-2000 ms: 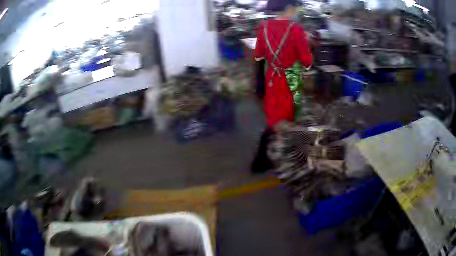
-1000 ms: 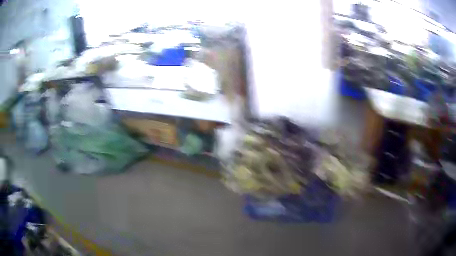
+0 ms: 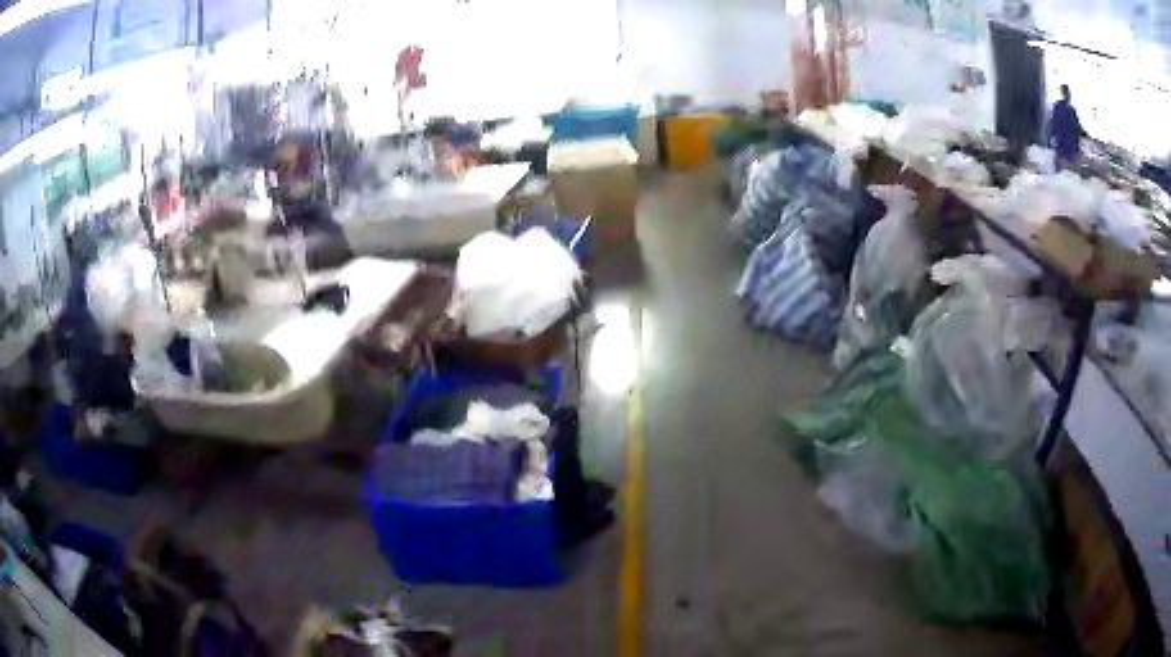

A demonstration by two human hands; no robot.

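Neither of my hands is in the picture. Nearest in front of me, a blue bin (image 3: 469,539) stands on the floor left of a yellow floor line. It holds folded dark purple-grey fabric (image 3: 452,471) and white pieces (image 3: 503,421). Behind it is a large white bundle (image 3: 516,285). A cream trough (image 3: 244,413) at a white table (image 3: 366,302) stands to the left, with dark and greyish material in it. The picture is blurred, so details are unclear.
An aisle with a yellow line (image 3: 632,513) runs ahead. On its right lie a green sack (image 3: 970,513), clear plastic bags (image 3: 982,347) and striped sacks (image 3: 799,263), beside a loaded table with a dark leg (image 3: 1066,385). A person (image 3: 1063,125) is far back right. Cartons (image 3: 593,193) stand ahead.
The view has swung left, from the person in red and the white pillar to the aisle. The green sack has shifted from the left to the right of the picture. The blue bin has come into view.
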